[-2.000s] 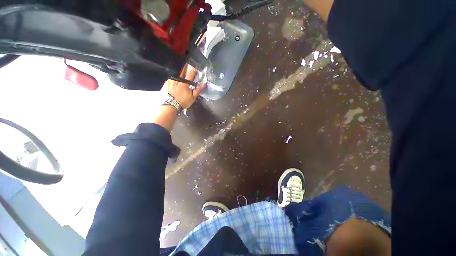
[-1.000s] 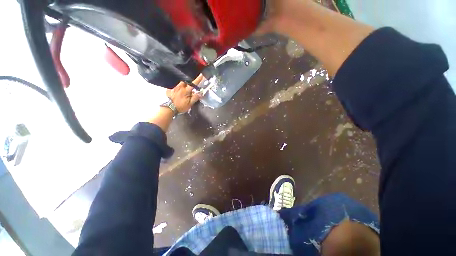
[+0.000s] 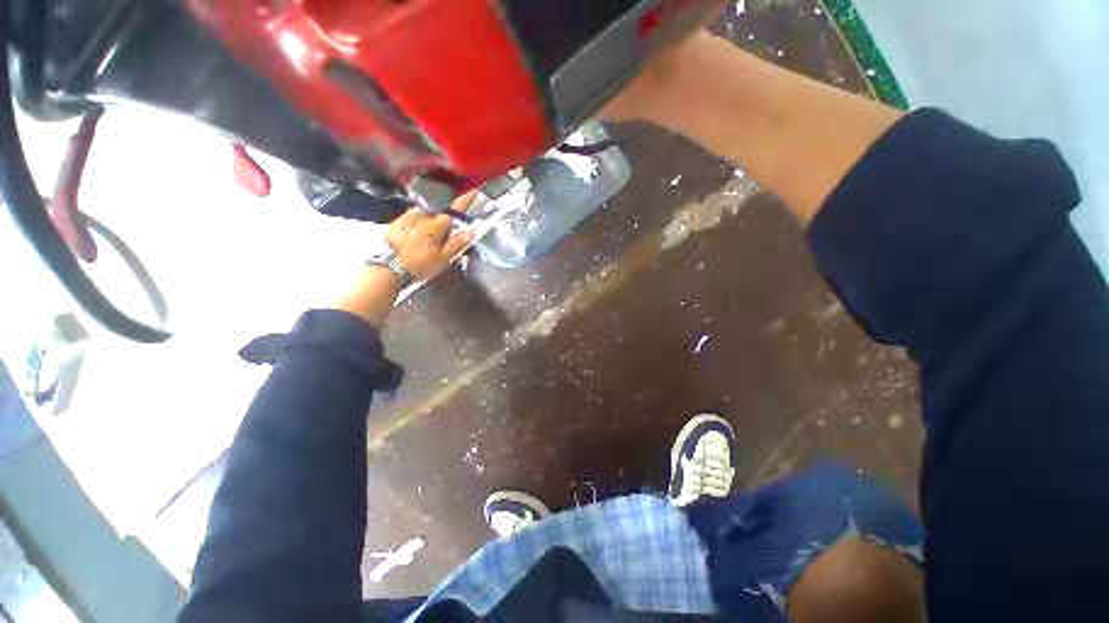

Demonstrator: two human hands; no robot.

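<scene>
The red and black cutting machine (image 3: 438,85) fills the top of the view. Its grey metal base plate (image 3: 559,201) lies on the brown surface, with white scraps on it. The white fabric lay (image 3: 243,280) is on the left. My left hand (image 3: 428,241), with a wristwatch, is at the lay's edge beside the base plate, fingers partly bent; whether they pinch the fabric is unclear. My right forearm (image 3: 778,122) reaches in from the right to the machine; my right hand is hidden behind the motor body, so its grip does not show.
The brown surface (image 3: 608,353) has white specks and a pale worn strip. A black curved cable or bar (image 3: 85,304) and a grey block (image 3: 63,365) are at the left. A green edge (image 3: 866,55) and pale wall (image 3: 997,61) are at the upper right. Two shoes show below.
The machine's red body has shifted in the view and now covers more of the top centre. My right forearm has come into view. My left hand has moved slightly left and down along the lay's edge.
</scene>
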